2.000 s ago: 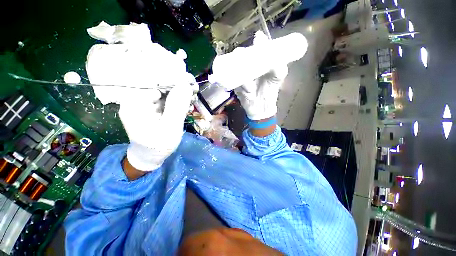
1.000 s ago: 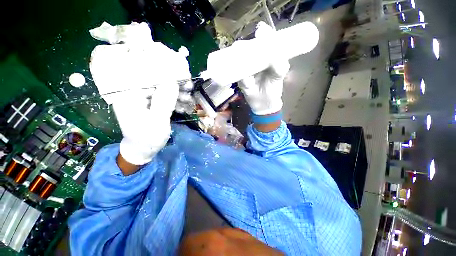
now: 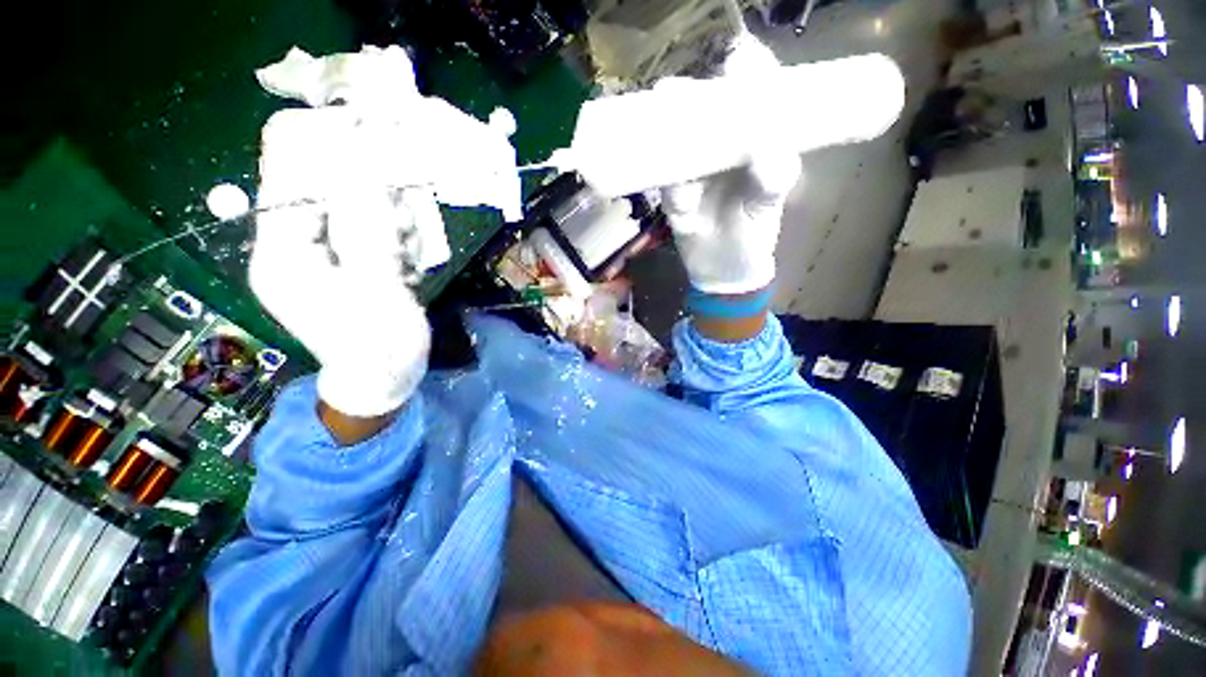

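Note:
My left hand [image 3: 337, 271], in a white glove, is closed around a crumpled white wiping cloth [image 3: 337, 77]; glove and cloth merge in glare. A thin wire [image 3: 179, 242] crosses this hand, its free end over the circuit board [image 3: 146, 351]. The wire's other end meets the narrow tip of a white adhesive tube [image 3: 741, 119]. My right hand [image 3: 734, 218], gloved with a blue wrist band [image 3: 727, 304], grips the tube from below, tip towards my left hand. Its fingers are partly hidden by the tube. The tip is apart from my left hand.
The green mat [image 3: 172, 146] has white specks and a round white spot [image 3: 228, 201]. Below the hands are a white box with dark edges [image 3: 602, 228] and a clear plastic bag [image 3: 615, 337]. Black crates [image 3: 913, 430] stand on the floor at right. Dark objects [image 3: 496, 27] lie at the top.
The whole view has shifted, so most things sit further right. The tube lies more level. The wire's free end has swung downward, from over the mat to over the board. Both hands keep their hold.

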